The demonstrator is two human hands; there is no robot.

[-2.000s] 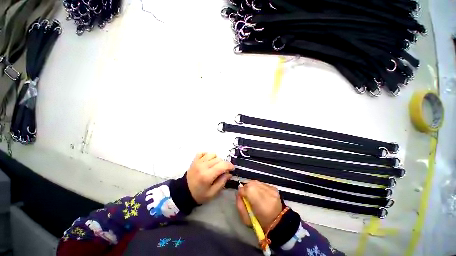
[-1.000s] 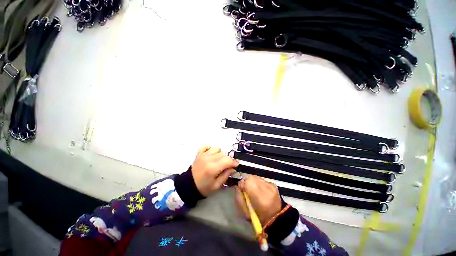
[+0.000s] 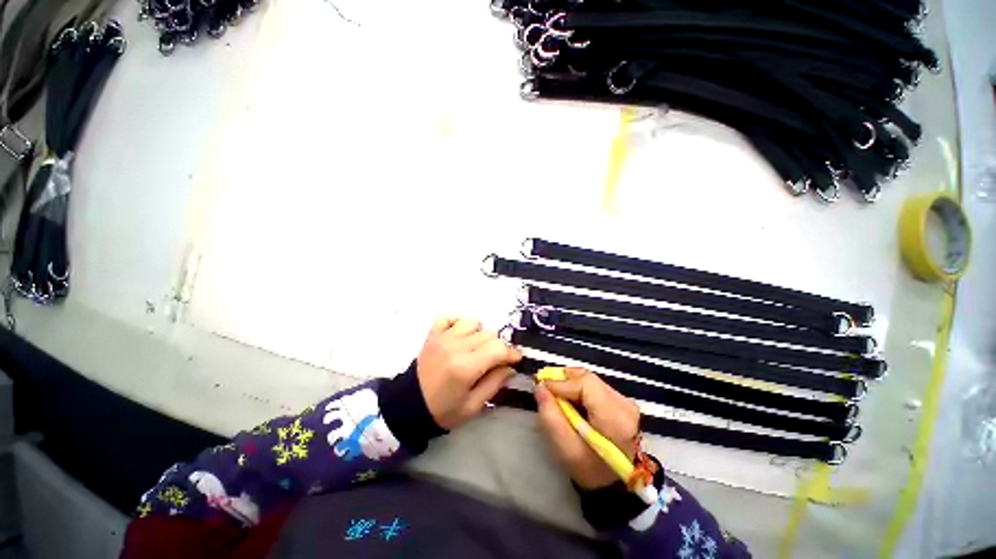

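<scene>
Several black webbing straps (image 3: pixel 699 341) with metal D-rings at their ends lie side by side on the white-covered table (image 3: pixel 328 197). My left hand (image 3: pixel 461 375) pinches the left end of one of the nearer straps between thumb and fingers; the fingers hide that end. My right hand (image 3: pixel 590 424) holds a slim yellow pen-like tool (image 3: pixel 595 439), its yellow front end just right of my left fingertips, above the straps. An orange-red cord (image 3: pixel 642 470) is at its back end by the wrist. Whether the tool touches a strap I cannot tell.
A large heap of black straps (image 3: pixel 732 76) lies at the top right. A yellow tape roll (image 3: pixel 935 238) is at the right, with yellow tape strips below. A tied strap bundle (image 3: pixel 46 218) lies at the left, another at the upper left (image 3: pixel 197 20), beside olive-grey webbing.
My right hand has moved slightly right, off my left fingertips. The tool's yellow front end now shows between the hands. My left hand stays at the strap end; the view has shifted slightly.
</scene>
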